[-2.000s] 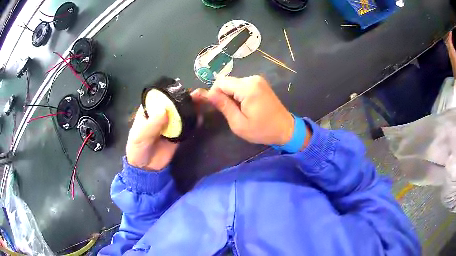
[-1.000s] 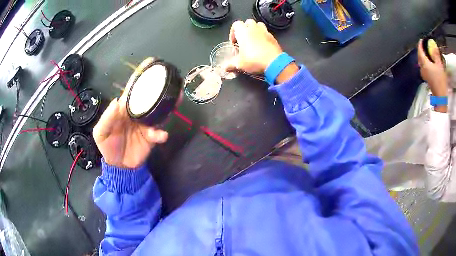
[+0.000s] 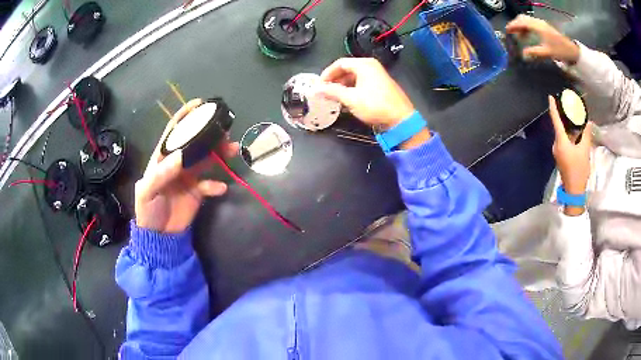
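Observation:
My left hand (image 3: 167,190) holds a black round housing (image 3: 207,144) with its pale face disc (image 3: 191,129) facing up and left. A red lead wire (image 3: 253,193) hangs from the housing over the bench. Two thin tan sticks (image 3: 173,91) show beyond the fingers of my left hand. My right hand (image 3: 367,93) pinches the right edge of a round silvery-white circuit board (image 3: 320,116) with a dark patch. Whether this board is off the bench, I cannot tell. Another round board (image 3: 267,149) lies on the bench between my hands.
Black units with red wires (image 3: 103,156) lie at left. Two more units (image 3: 287,29) lie beyond the boards. A blue bin (image 3: 460,46) of tan sticks is at upper right. Loose sticks (image 3: 357,136) lie near my right hand. A neighbouring person's hand (image 3: 573,165) holds a similar unit at right.
My left hand has tilted the housing, so its face disc points more upward. The boards, which overlapped at first, now lie apart. The neighbour's second hand has come into view near the bin.

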